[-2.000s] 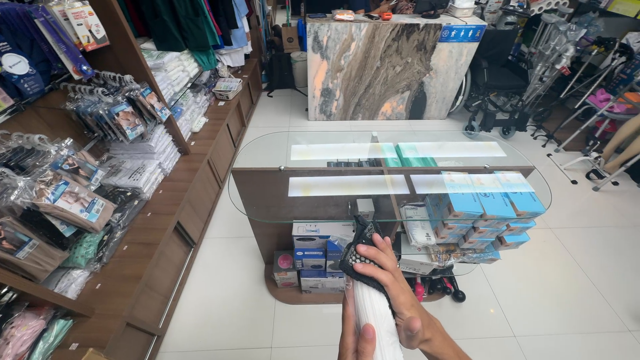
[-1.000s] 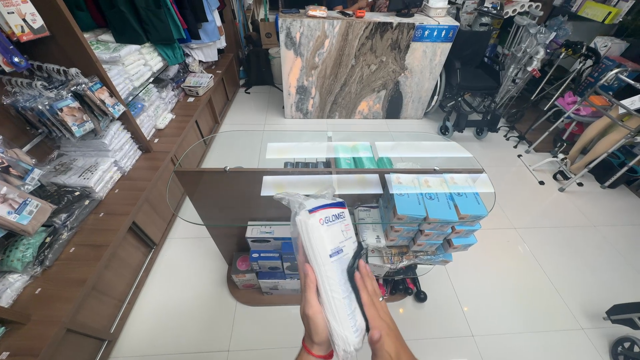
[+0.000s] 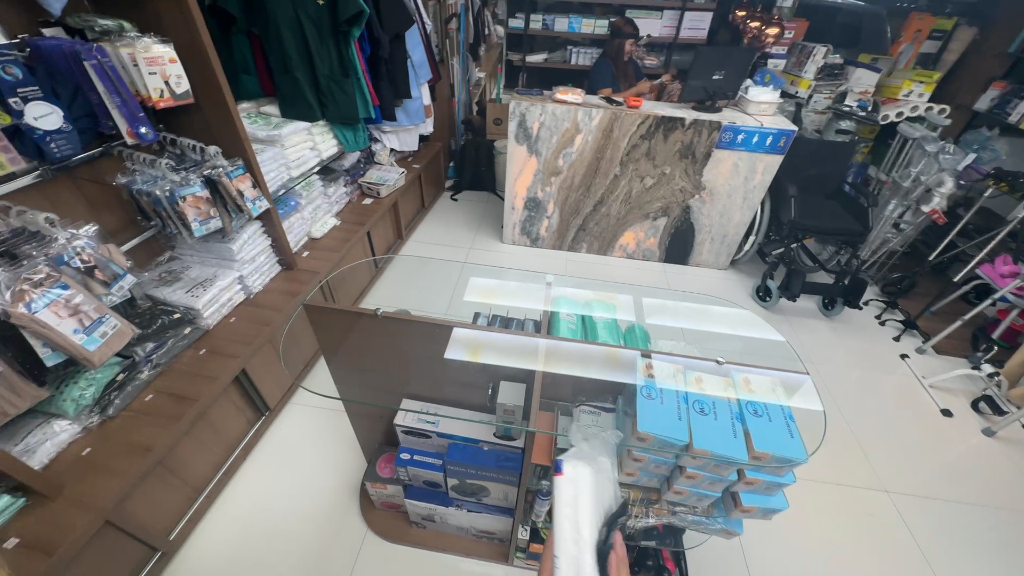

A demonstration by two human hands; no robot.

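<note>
A white package in clear plastic (image 3: 582, 512) stands nearly upright at the bottom centre, before the glass-topped display table (image 3: 496, 376). My left hand (image 3: 547, 558), mostly cut off by the lower edge, holds its left side. On the other side, my right hand (image 3: 618, 558) presses a black item (image 3: 611, 528) against the package; most of this hand is also out of frame. The package's loose plastic end points away from me, overlapping the table's shelves. Blue mask boxes (image 3: 704, 416) are stacked to its right, and blue and white boxes (image 3: 472, 480) to its left.
A wooden shelf unit (image 3: 200, 400) with bagged garments runs along the left. Beyond the table stands a marble counter (image 3: 616, 184), with a seated person (image 3: 620, 68) behind it. A wheelchair (image 3: 824, 216), crutches (image 3: 912, 184) and walking frames (image 3: 972, 320) are at the right.
The package, whose printed front faced the camera a second ago, now shows mostly its plain white side. Both hands have dropped mostly below the frame. The view has tilted up.
</note>
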